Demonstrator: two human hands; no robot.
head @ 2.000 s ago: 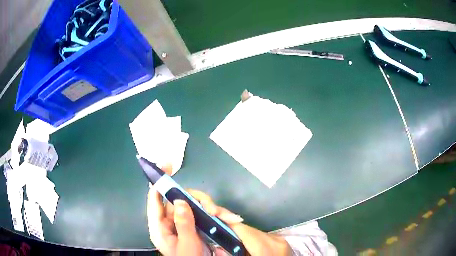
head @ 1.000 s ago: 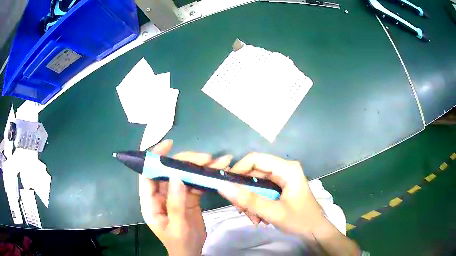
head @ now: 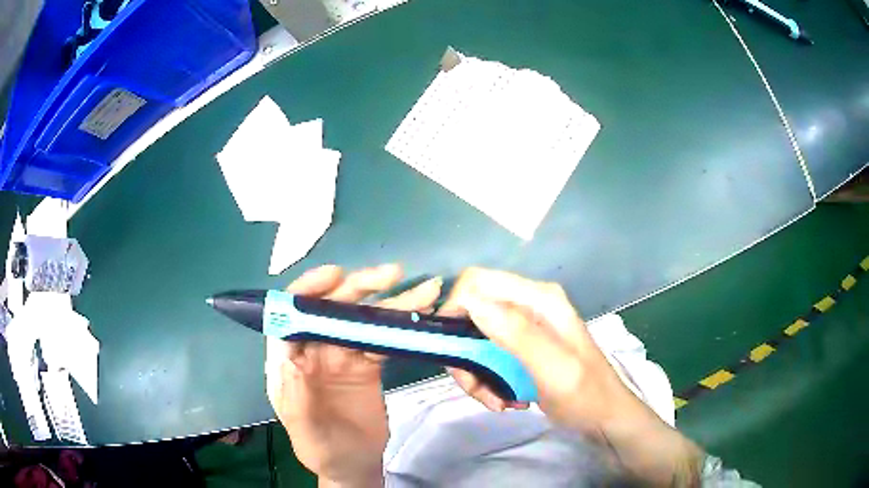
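Note:
A pen-shaped device (head: 381, 334), black above and light blue below, lies across both hands with its dark cone tip to the left and its thick curved end to the right. My left hand (head: 329, 381) holds it from below near the tip end. My right hand (head: 534, 334) grips its rear end. Small light-blue ovals show on the black face. A white sticker sheet (head: 495, 143) with rows of tiny marks and a ragged top edge lies on the dark-green bench (head: 667, 191) beyond the hands.
White scrap paper (head: 281, 176) lies left of the sheet. A blue bin (head: 171, 86) with blue-black parts stands at upper left. Papers and a small white labelled item (head: 55, 265) lie at far left. Another blue-black device (head: 777, 17) lies at upper right. Yellow-black floor tape (head: 762, 353) shows beyond the bench edge.
The device has swung from slanting to nearly level and rolled so its light-blue side shows more. My right hand has moved right onto its rear end. The view has shifted down toward the wearer.

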